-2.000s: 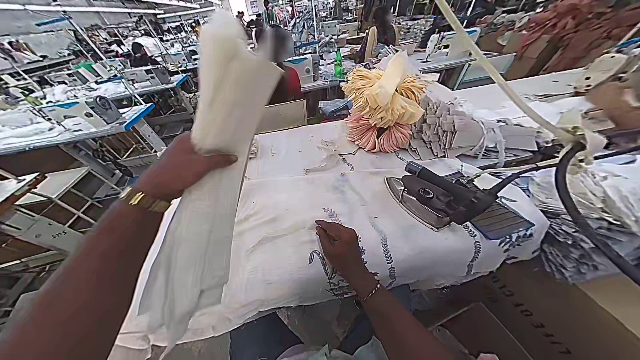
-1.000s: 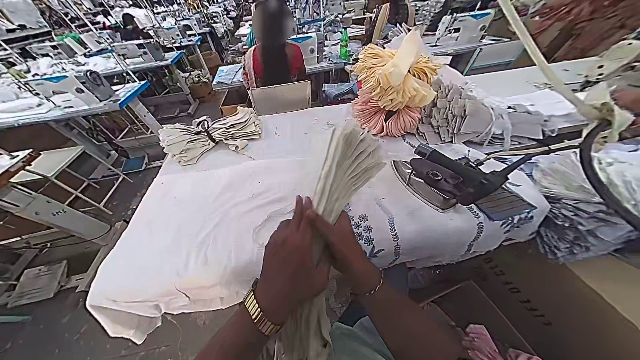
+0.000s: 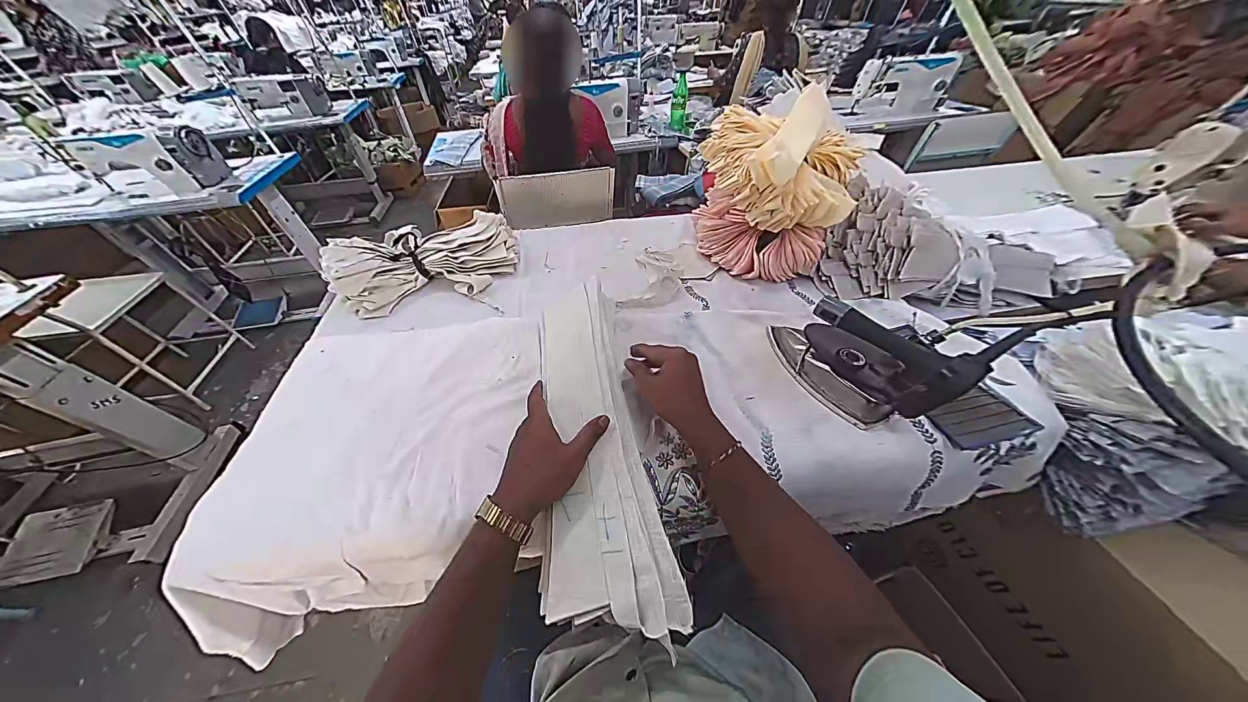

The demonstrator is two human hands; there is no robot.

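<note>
A stack of long off-white fabric strips (image 3: 606,526) lies lengthwise on the cloth-covered table (image 3: 390,390), its near end hanging over the edge. My left hand (image 3: 554,450), with a gold watch at the wrist, rests on the stack's left side, thumb spread across the top. Just right of the stack is my right hand (image 3: 673,390), fingers curled; whether it touches the strips is unclear. A steam iron (image 3: 868,361) lies at the right, beside a dark rest (image 3: 985,419). Toward the back left sits a tied bundle of off-white fabric pieces (image 3: 419,258).
Yellow (image 3: 780,166) and pink fabric bundles (image 3: 756,239) stand at the back right, next to stacked grey pieces (image 3: 892,244). A hose (image 3: 1146,331) hangs at the right. A person (image 3: 548,117) sits beyond the table. A cardboard box (image 3: 985,585) is at the lower right.
The strips, raised in the left hand two seconds ago and between both hands one second ago, now lie on the table. My right hand has come off their top to the right side.
</note>
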